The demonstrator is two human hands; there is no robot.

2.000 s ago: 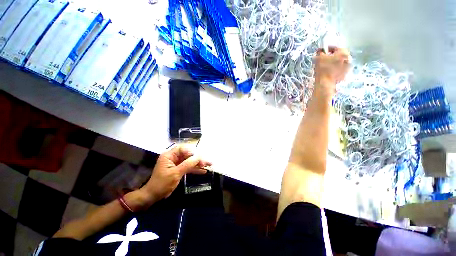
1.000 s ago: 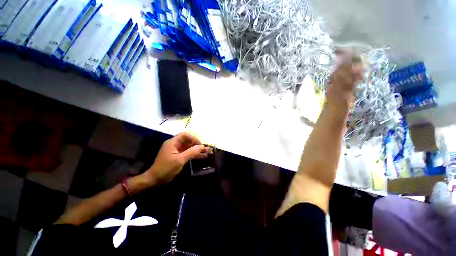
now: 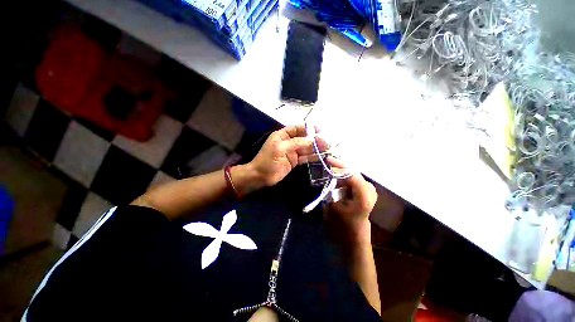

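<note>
A coiled white cable (image 3: 321,155) is held between both hands above my lap, just off the table's edge. My left hand (image 3: 287,154) pinches the upper left part of the coil. My right hand (image 3: 354,194) grips its lower right part, and a white end hangs below. A clear, stiff insert (image 3: 317,173) shows as an outline between the hands; which hand holds it is unclear. The large cable pile (image 3: 460,38) lies on the table at the upper right.
A black smartphone (image 3: 303,61) lies near the edge of the white table (image 3: 403,119). Packed blue-and-white boxes (image 3: 243,22) stand at the top, with loose blue cartons (image 3: 353,16) beside them. A yellowish-white paper (image 3: 501,132) lies by the pile. A red stool (image 3: 94,78) stands left.
My right hand has come back from the cable pile to my left hand, and a white coiled cable is now between them. The view has shifted down and left.
</note>
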